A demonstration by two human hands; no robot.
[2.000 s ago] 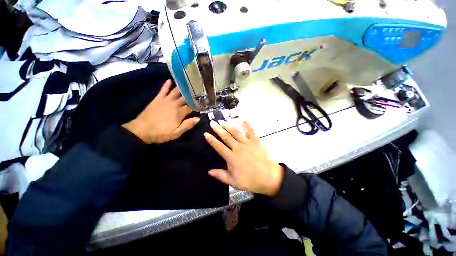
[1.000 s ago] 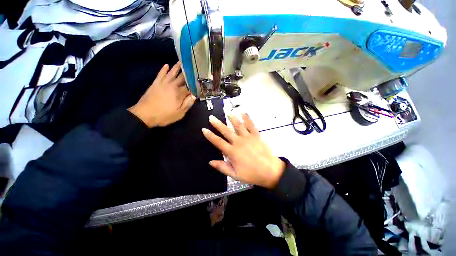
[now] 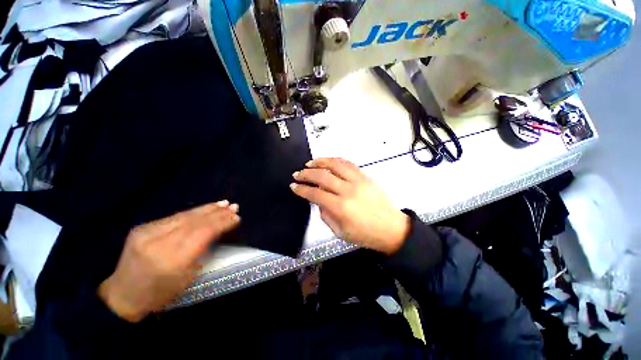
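Note:
A large black garment panel [image 3: 169, 155] lies on the white machine table, its upper right part under the presser foot [image 3: 282, 111]. A small white mark [image 3: 283, 129] shows on it just in front of the foot. The needle tip cannot be made out. My left hand [image 3: 169, 253] is blurred, fingers together, over the panel's front part near the table's front edge; its thumb is hidden. My right hand [image 3: 351, 200] has bent fingers at the panel's right edge, its thumb hidden. Whether either hand pinches the cloth is not clear.
The white and blue sewing machine [image 3: 422, 35] stands behind. Black-handled scissors [image 3: 432, 137] lie under its arm. A dark disc [image 3: 519, 130] and small tools [image 3: 573, 123] lie at the table's right end. Grey-white cut pieces [image 3: 42, 105] are at left, scraps [image 3: 590, 302] below right.
My left hand has moved from beside the presser foot towards the front edge. My right hand's fingers have drawn closer together. The panel's front right corner is now pointed and slanted. The view has shifted.

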